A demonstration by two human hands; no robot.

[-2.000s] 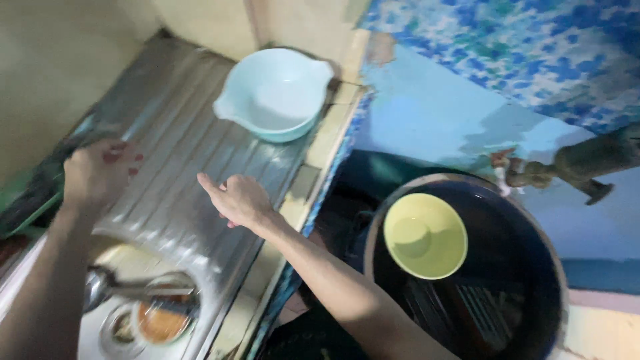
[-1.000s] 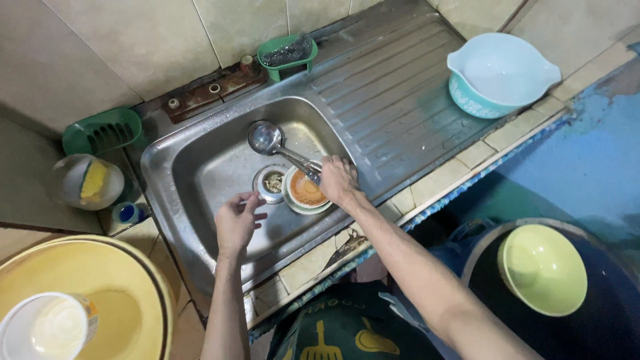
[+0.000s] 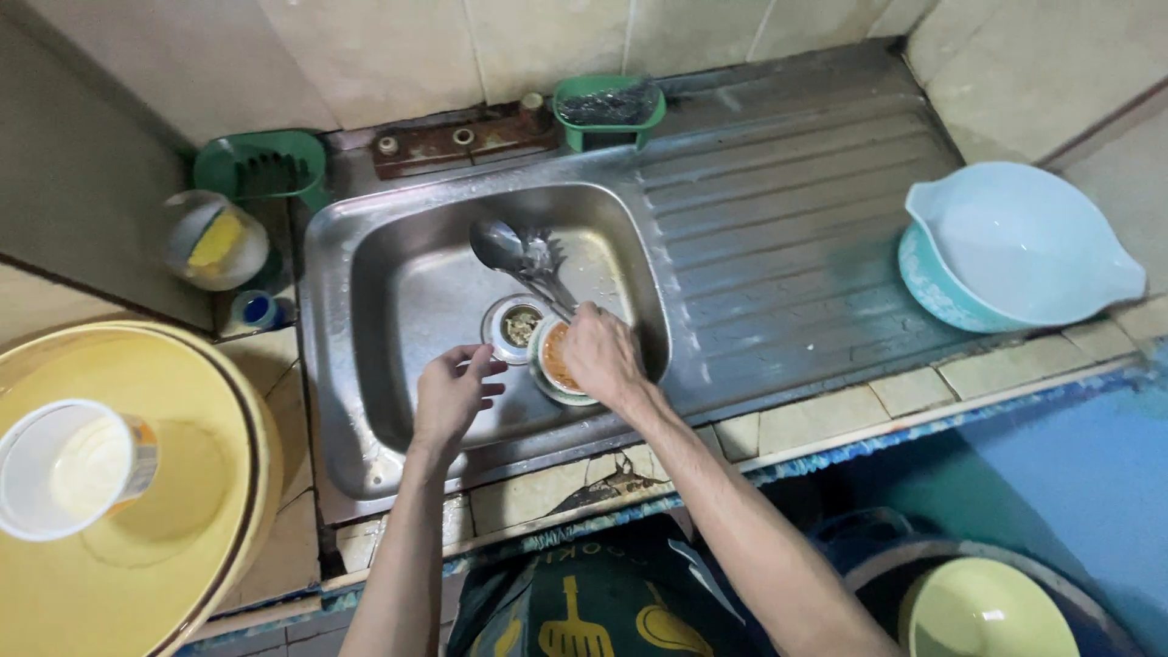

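My right hand [image 3: 600, 354] is over a small bowl with orange contents [image 3: 555, 358] in the steel sink [image 3: 420, 274], its fingers at the handles of a metal ladle [image 3: 497, 245] and another dark metal utensil [image 3: 545, 255]. Whether it grips the handles or the bowl's rim, I cannot tell. My left hand [image 3: 459, 388] hovers left of the bowl, fingers apart and holding nothing. The bowl appears stacked on a pale dish. Beside it, the drain strainer [image 3: 520, 326] holds food scraps.
A light-blue bowl [image 3: 1013, 246] stands on the ridged drainboard [image 3: 803, 228]. At left are a yellow basin [image 3: 173, 557] with a white plastic tub [image 3: 64, 470] and a yellow sponge [image 3: 216, 239]. Green holders [image 3: 610, 108] line the back. A yellow-green bowl [image 3: 990, 611] sits lower right.
The view has swung from the drainboard to the sink. Both hands, over the drainboard two seconds ago, are now in the sink, the right one at the small bowl and utensils.
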